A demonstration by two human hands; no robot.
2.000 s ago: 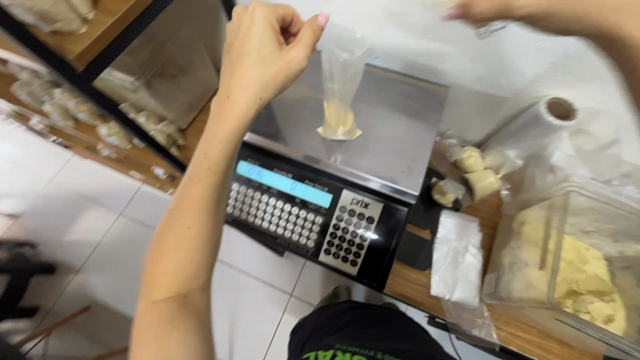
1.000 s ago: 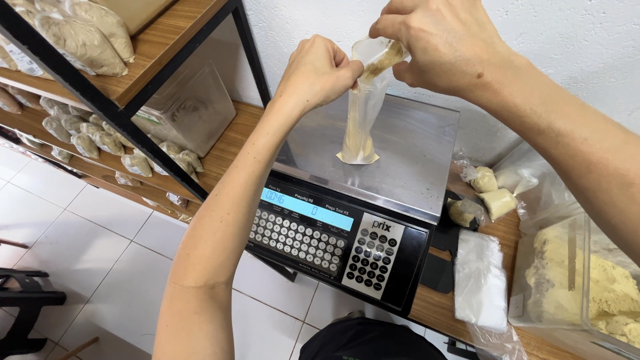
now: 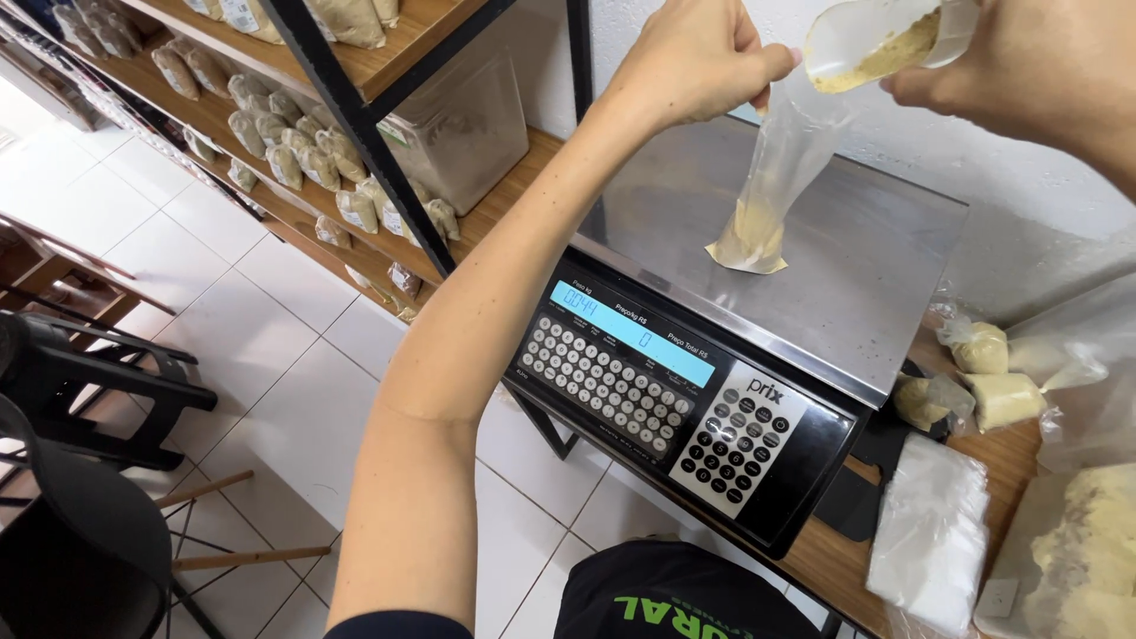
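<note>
My left hand [image 3: 710,67] pinches the top edge of a clear plastic bag [image 3: 781,169], which stands on the steel pan of a Prix digital scale [image 3: 870,240]. Pale yellow powder fills the bottom of the bag. At the upper right, my right hand [image 3: 1021,80] holds a translucent plastic scoop [image 3: 874,44], tilted, with some powder inside, its mouth just above and right of the bag's opening. The scale's lit display [image 3: 630,330] and keypad face me.
Right of the scale lie small tied bags of powder [image 3: 1003,399], a stack of clear bags [image 3: 927,532] and a tub of yellow powder [image 3: 1083,559]. Wooden shelves [image 3: 444,27] with packed bags and a plastic bin [image 3: 461,124] stand at left. Black chairs [image 3: 80,532] are at lower left.
The scoop, over the bag's mouth a second ago, has moved slightly right of it in my right hand. My left hand still holds the bag.
</note>
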